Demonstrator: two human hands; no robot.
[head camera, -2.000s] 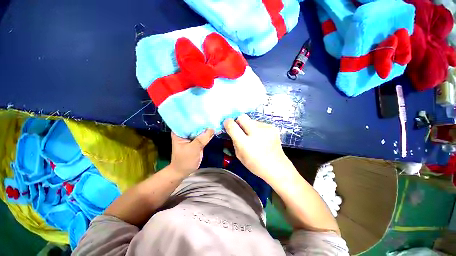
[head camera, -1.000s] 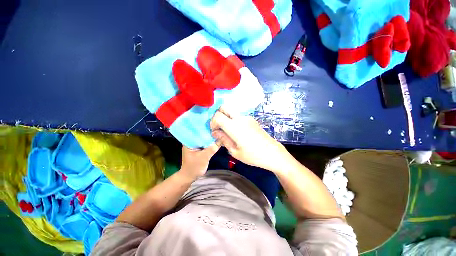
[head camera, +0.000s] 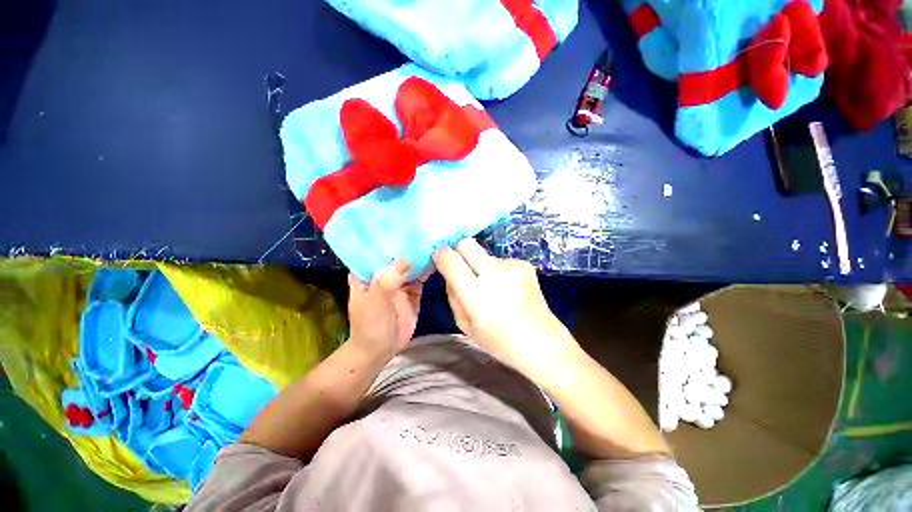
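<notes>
A light blue plush gift box (head camera: 440, 210) with a red band and a puffy red bow (head camera: 410, 140) lies at the near edge of the table in front of me. My left hand (head camera: 382, 305) grips its near edge from below, with the thumb on top. My right hand (head camera: 490, 290) pinches the near seam just to the right, fingertips at the edge. A needle is too small to see. A thin thread lies on the table left of the plush.
More blue plush boxes (head camera: 440, 40) lie behind and at the right on the dark blue table (head camera: 150, 150). Red and metal snips (head camera: 592, 95) lie between them. A yellow sack (head camera: 240, 310) of blue covers is left, an open carton (head camera: 780, 390) with white pieces right.
My right hand was up over the plush's near side a second ago and is now back at its near edge. The plush has turned slightly and lies flatter. The whole view has shifted a little.
</notes>
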